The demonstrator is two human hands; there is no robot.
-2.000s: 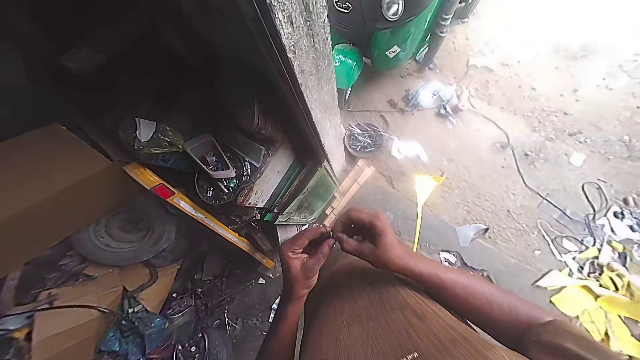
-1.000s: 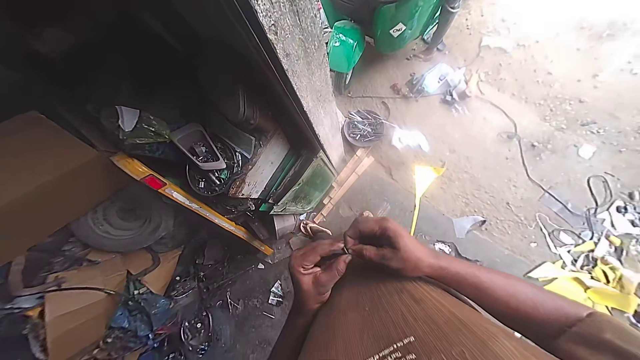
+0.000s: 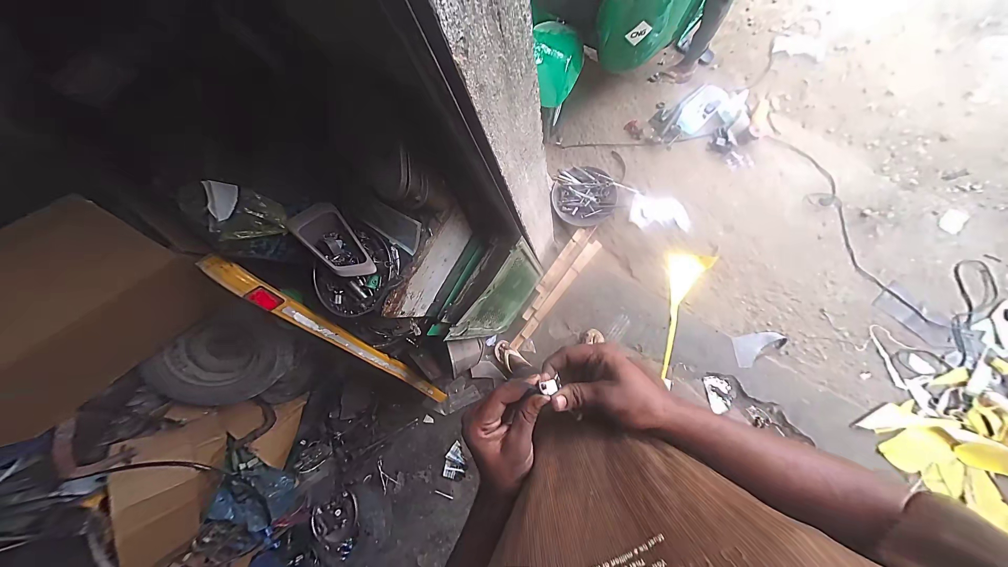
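A small white and dark part (image 3: pixel 549 386) is pinched between the fingertips of both hands, in front of the brown shirt (image 3: pixel 598 488). My left hand (image 3: pixel 504 433) grips its dark end from the left with thumb and fingers. From the right, my right hand (image 3: pixel 610 386) has thumb and forefinger closed at its white side. The fingers cover much of the part, so its kind cannot be told.
A yellow funnel (image 3: pixel 683 276), wooden strips (image 3: pixel 555 291) and a bowl of metal pieces (image 3: pixel 585 194) lie ahead. At left are a yellow bar (image 3: pixel 339 339), a tyre (image 3: pixel 220 358), cardboard (image 3: pixel 94 307) and trays of parts. Yellow scraps (image 3: pixel 929 449) lie right; green vehicles (image 3: pixel 646 31) stand beyond.
The small white part now shows between my fingertips; in the earlier frames the fingers hid it. Both hands have stayed close together in front of the shirt.
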